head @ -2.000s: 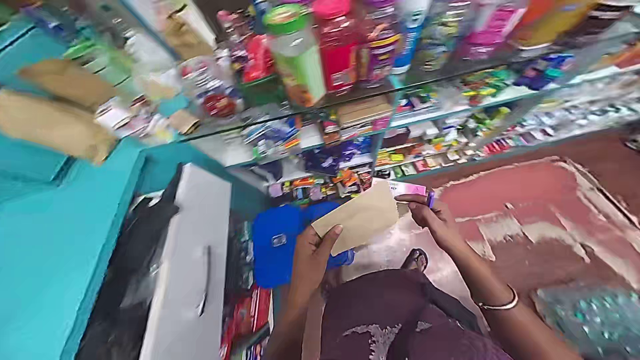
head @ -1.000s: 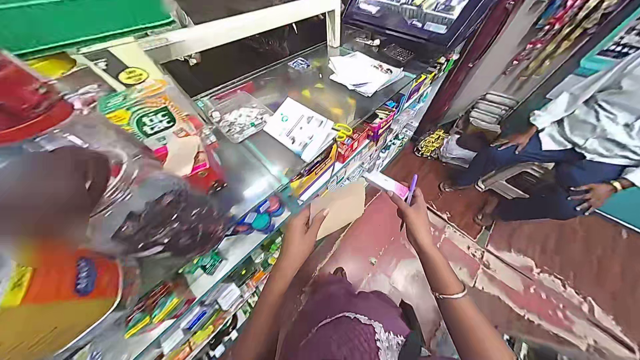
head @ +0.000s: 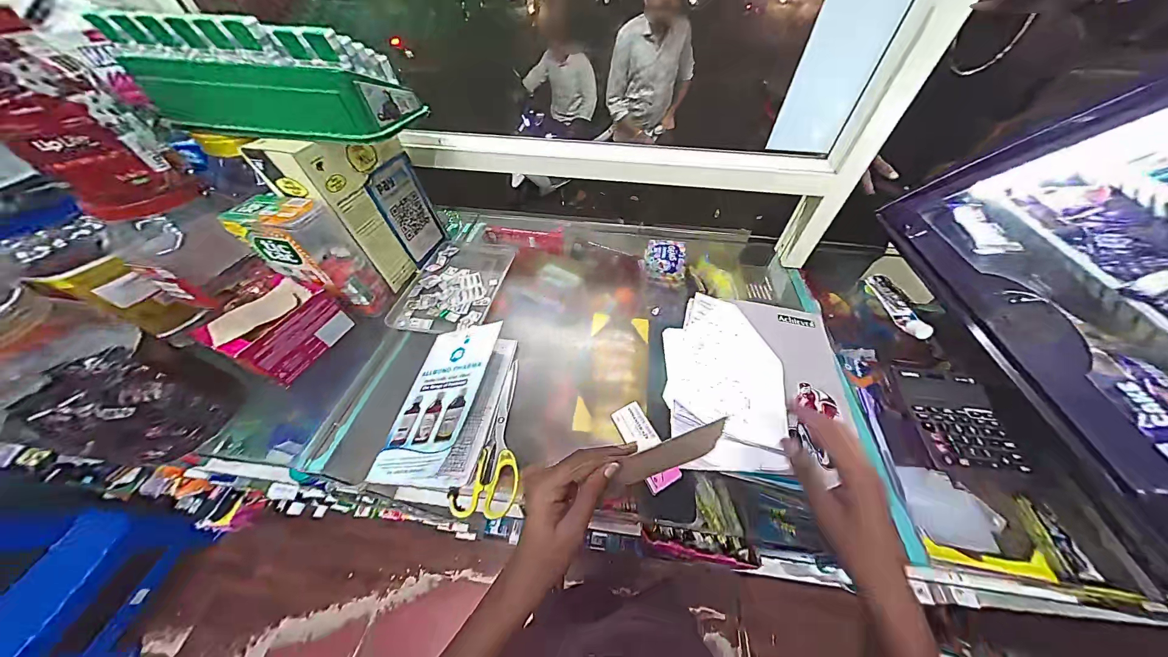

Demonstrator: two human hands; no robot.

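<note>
My left hand [head: 568,488] grips a brown paper envelope [head: 673,453] between thumb and fingers, over the front edge of a glass counter. Just beyond the envelope, a small white and pink carton [head: 644,438] lies on the counter, partly covered by it. My right hand [head: 826,456], blurred, is above the right side of a printed notebook [head: 803,342], its fingers apart and nothing seen in them. Loose white papers [head: 721,374] lie on that notebook. Yellow-handled scissors [head: 493,474] rest beside a pad with a printed leaflet [head: 438,401], left of my left hand.
A tray of small white packets [head: 452,297], a pink box [head: 283,333] and a green rack [head: 246,91] stand at left. At right are a calculator [head: 958,411] and a dark-framed display [head: 1031,301]. Two people [head: 650,73] stand beyond the window frame [head: 620,160].
The view has swung to the counter. The carton, earlier in my right hand with a purple pen, now lies on the counter. My right hand has moved away from it; the envelope remains in my left.
</note>
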